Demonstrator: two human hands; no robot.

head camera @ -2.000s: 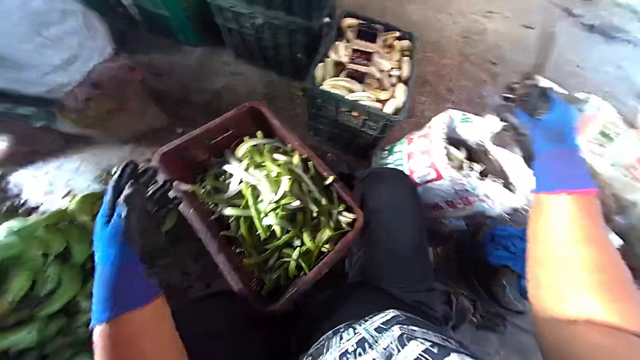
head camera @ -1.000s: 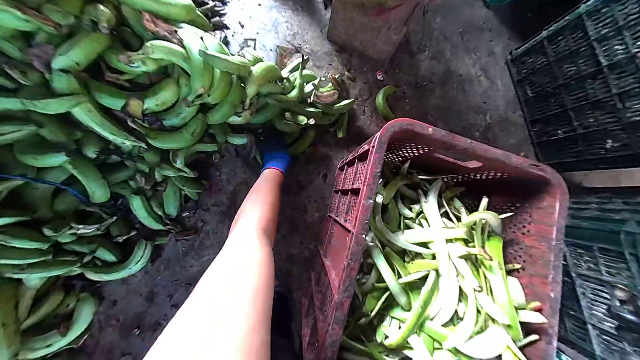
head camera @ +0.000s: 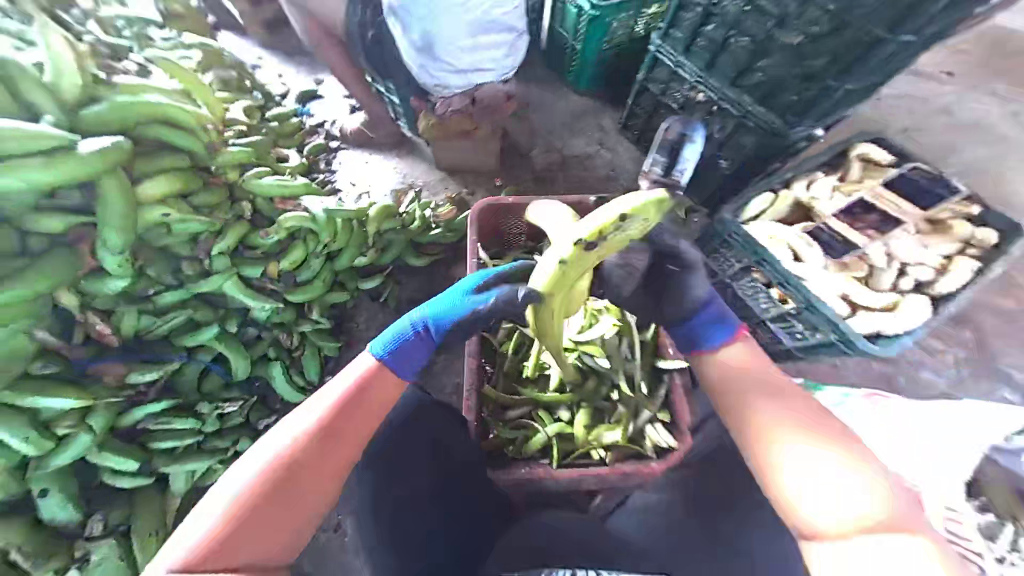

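Note:
Over a red plastic crate (head camera: 588,478) of green peel strips (head camera: 592,400), my gloved hands hold a yellow-green plantain (head camera: 596,244) with dark spots. My left hand (head camera: 472,308), in a blue and black glove, has its fingertips against the plantain's left side. My right hand (head camera: 664,280), gloved the same way, is at its right side, fingers curled; whether it also grips a tool is hidden. Part of the skin hangs loose below the fruit, and a pale piece shows behind it.
A large pile of green plantains (head camera: 200,264) covers the left. At right stands a dark green crate (head camera: 872,344) of peeled plantains (head camera: 896,272). A white sack (head camera: 904,424) lies at lower right. Another person (head camera: 456,40) sits ahead, near stacked dark crates (head camera: 744,88).
My left hand has come from the plantain pile to above the red crate, and a yellow-green plantain is now between my hands. The view has swung back toward the right.

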